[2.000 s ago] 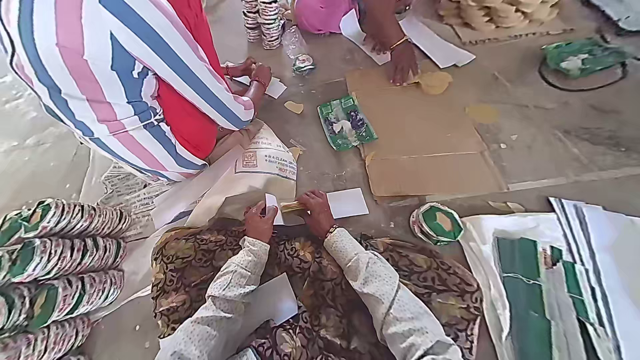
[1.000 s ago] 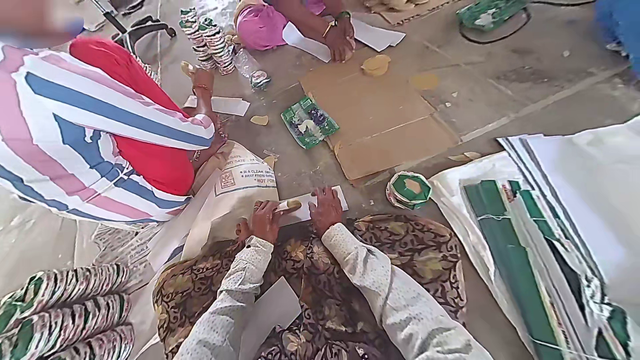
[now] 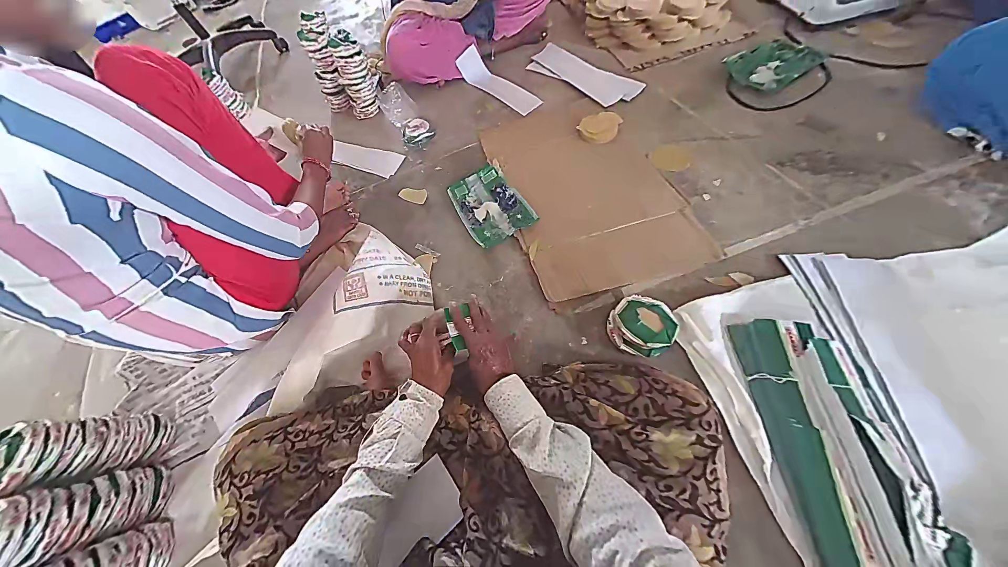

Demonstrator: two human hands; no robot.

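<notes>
My left hand [image 3: 430, 350] is closed around one side of a small green and white rolled paper piece [image 3: 457, 327]. My right hand [image 3: 482, 342] presses on the other side with its fingers extended over it. Both hands are low over the floor, in front of my patterned lap cloth. A white paper sheet [image 3: 425, 504] lies on my lap below the forearms. To the right of my hands sits a round green and white wrapped bundle [image 3: 643, 326].
Stacks of wrapped rounds [image 3: 87, 457] stand at lower left. A person in a striped garment [image 3: 134, 197] sits close at left. Ahead lie a cardboard sheet [image 3: 606, 220] and a green packet [image 3: 492, 206]; at right, green strips [image 3: 787, 433] rest on white sheeting [image 3: 929, 331].
The white strip held between my hands earlier no longer shows flat; a green and white rolled piece is there now. The neighbour's hands have shifted around their own piece.
</notes>
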